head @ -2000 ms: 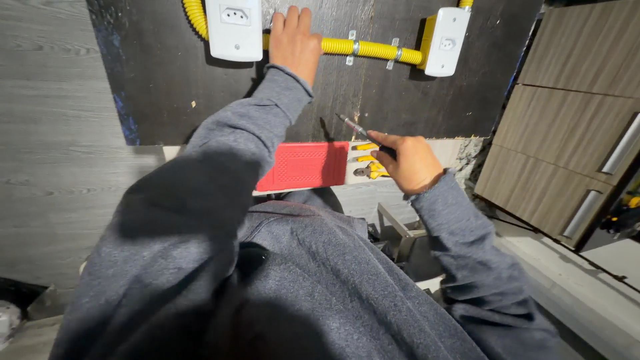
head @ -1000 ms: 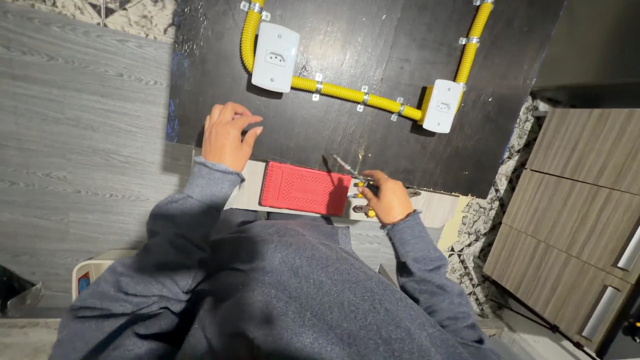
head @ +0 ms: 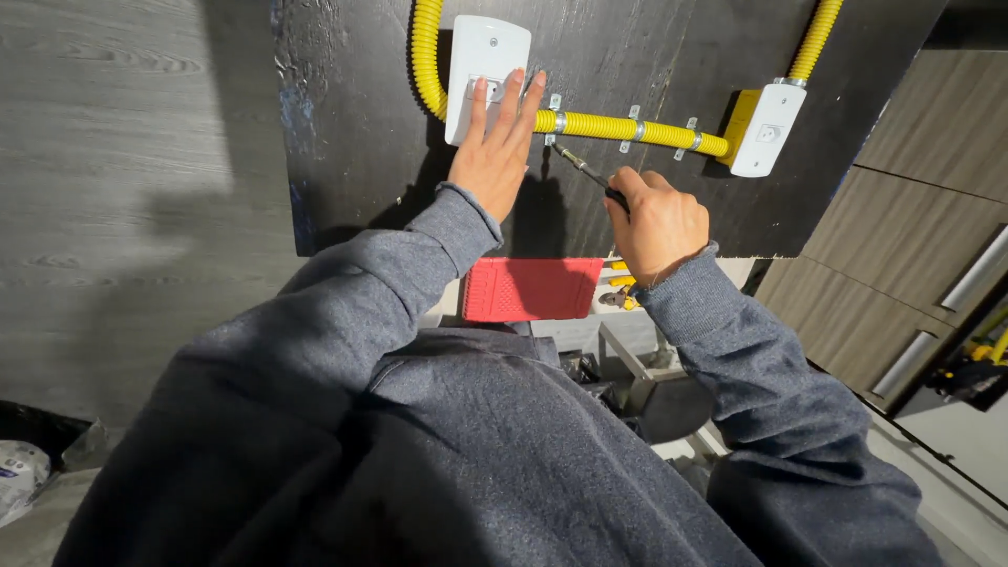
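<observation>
My left hand (head: 496, 150) lies with spread fingers over the lower part of a white outlet cover plate (head: 490, 51). In my right hand (head: 657, 220) is a screwdriver (head: 579, 163) with a dark handle; its tip is at the lower tab of a metal pipe clamp (head: 560, 122), though contact with a screw cannot be told. The clamp goes around a yellow corrugated conduit (head: 596, 126), beside the left plate. Farther right, two more clamps hold that conduit, which runs to a second outlet box (head: 768, 132) with a white cover and yellow body. All are on a dark wooden board (head: 354, 157).
A red plastic case (head: 531, 290) lies beyond the board's near edge, beside yellow-handled tools (head: 622, 280). Wood-grain drawers (head: 882, 283) with metal handles stand at the right. A plastic-wrapped pack (head: 20, 472) is at the lower left.
My left hand has moved from the board's near edge onto the left outlet plate. My right hand has brought the screwdriver up to the clamp nearest that plate. The view has shifted.
</observation>
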